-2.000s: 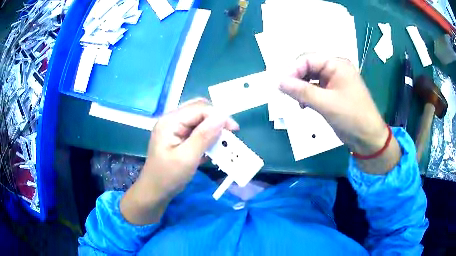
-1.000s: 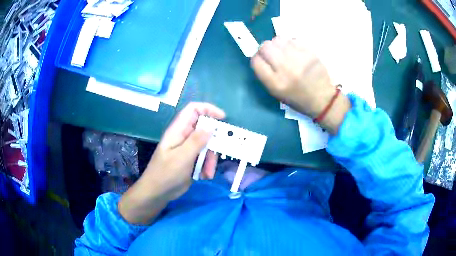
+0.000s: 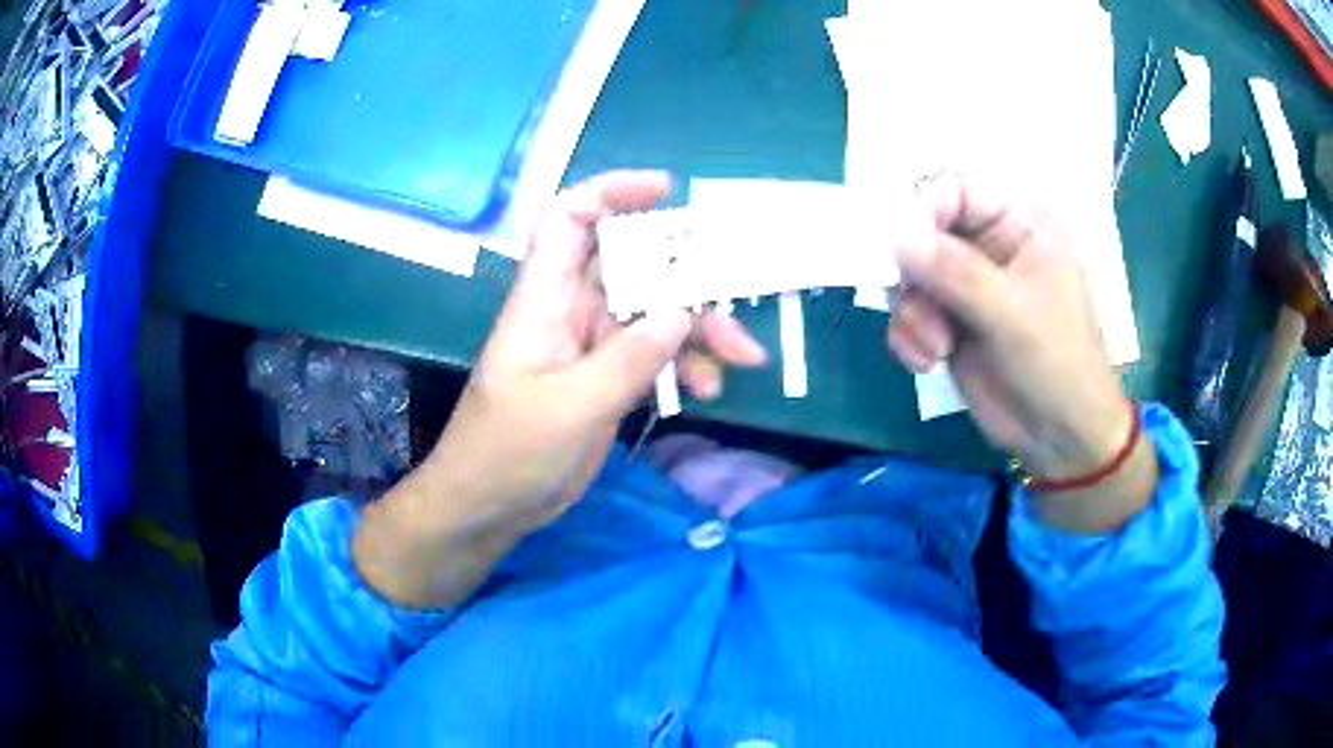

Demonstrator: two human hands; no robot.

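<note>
A notched white unit (image 3: 640, 263) with small dark marks and two narrow white legs is held above the bench edge. My left hand (image 3: 585, 322) grips its left end between thumb and fingers. My right hand (image 3: 994, 292) holds the right end of a plain thin white cover piece (image 3: 790, 237). This piece lies over the unit's right part. Whether its left end is fitted in or only overlaps cannot be told. The unit's teeth show along the lower edge.
A blue tray (image 3: 395, 139) with white pieces stands left. A large blue bin (image 3: 124, 292) is far left. A white sheet stack (image 3: 980, 102) lies right of centre. A dark pen-shaped tool (image 3: 1225, 314) and a hammer (image 3: 1289, 278) lie far right, near white scraps (image 3: 1187, 105).
My right hand has come from the bench beside the sheets with the white piece, now over the unit. My left hand has raised the unit slightly.
</note>
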